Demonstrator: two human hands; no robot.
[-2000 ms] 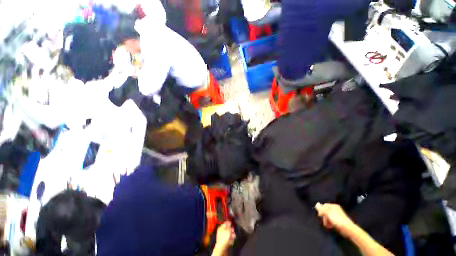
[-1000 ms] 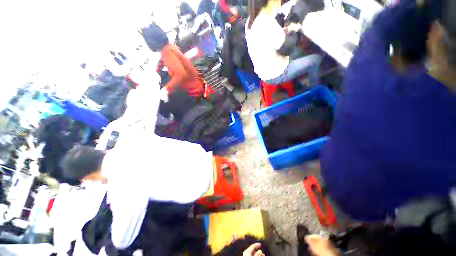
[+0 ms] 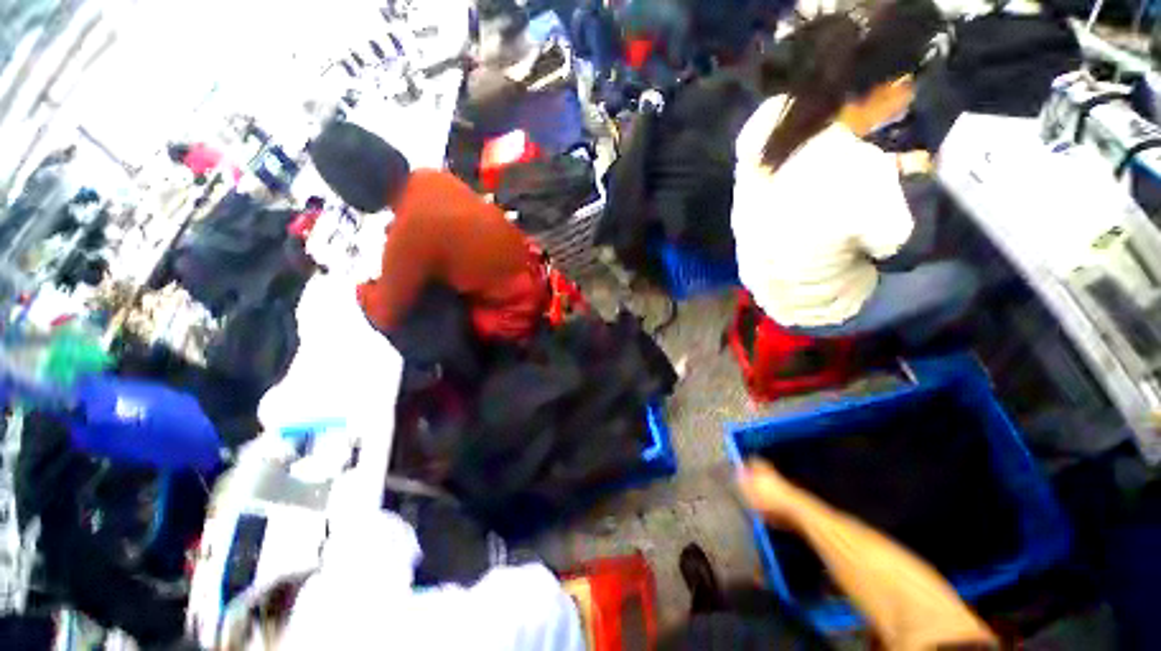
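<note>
A blue plastic crate [image 3: 751, 534] stands on the floor at the lower right, with dark cloth pieces [image 3: 910, 490] inside. My right hand [image 3: 766, 490] is over the crate's left side, with the bare forearm reaching in from the lower right. The hand is small and blurred; whether its fingers hold anything cannot be told. My left hand is not in view. A dark shape [image 3: 738, 630] lies at the bottom edge in front of me; what it is cannot be told.
A person in white [image 3: 815, 229] sits on a red stool [image 3: 783, 363] beyond the crate. A person in orange [image 3: 446, 248] sits by a dark heap [image 3: 548, 407]. A white-clad person [image 3: 471, 610] and another red stool [image 3: 624, 598] are at lower left. Grey floor [image 3: 707, 439] runs between.
The view has moved forward along the aisle. The blue crate is nearer and lower, and the person in dark blue has mostly left the view. My left hand has gone out of view.
</note>
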